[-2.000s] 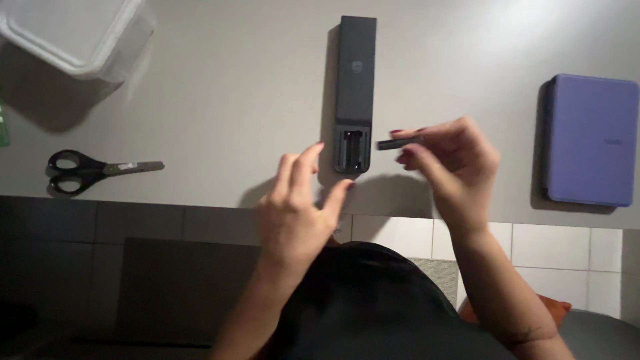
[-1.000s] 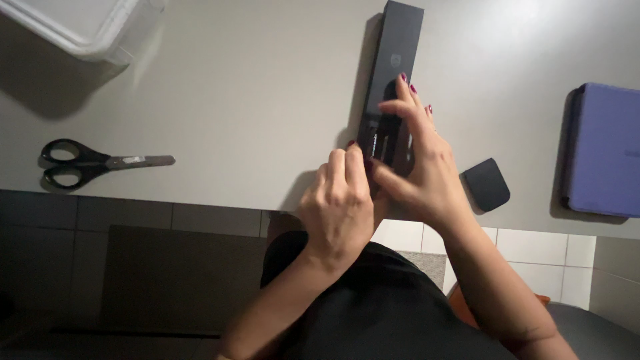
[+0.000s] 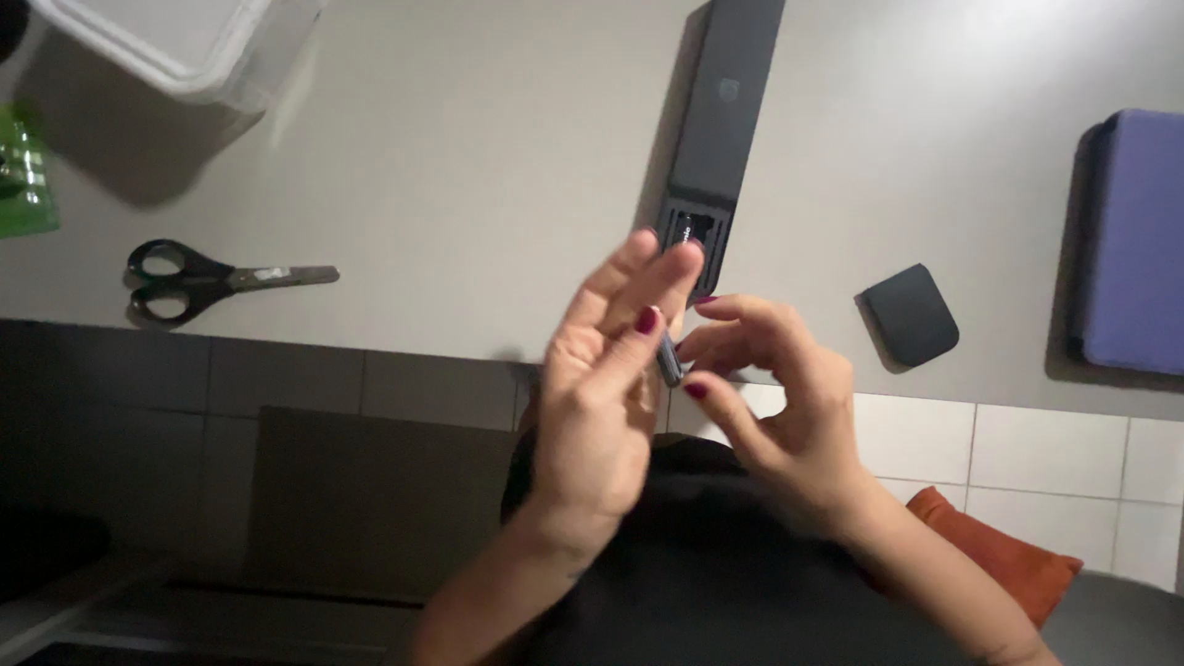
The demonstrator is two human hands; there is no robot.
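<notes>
A long dark remote control (image 3: 723,120) lies face down on the grey table, its battery compartment (image 3: 698,231) uncovered at the near end. My left hand (image 3: 597,407) is palm up just below it, thumb bent over a small cylindrical battery (image 3: 669,361) that sticks out past the palm. Beside it, my right hand (image 3: 786,398) has its fingers curled and apart around the battery's near end, with nothing plainly held. The remote's dark battery cover (image 3: 911,315) rests on the table to the right. My left fingertips partly hide the compartment.
Black-handled scissors (image 3: 231,280) lie at the left, near the table edge. Behind them are a lidded plastic container (image 3: 185,55) and a green transparent object (image 3: 26,180). A purple case (image 3: 1138,240) is at the far right. An orange cushion (image 3: 999,555) shows below the table.
Both hands have drawn back from the remote's compartment, and the left has turned palm up with the battery. The dark cover, in my right hand's grasp or hidden earlier, lies on the table since one second ago.
</notes>
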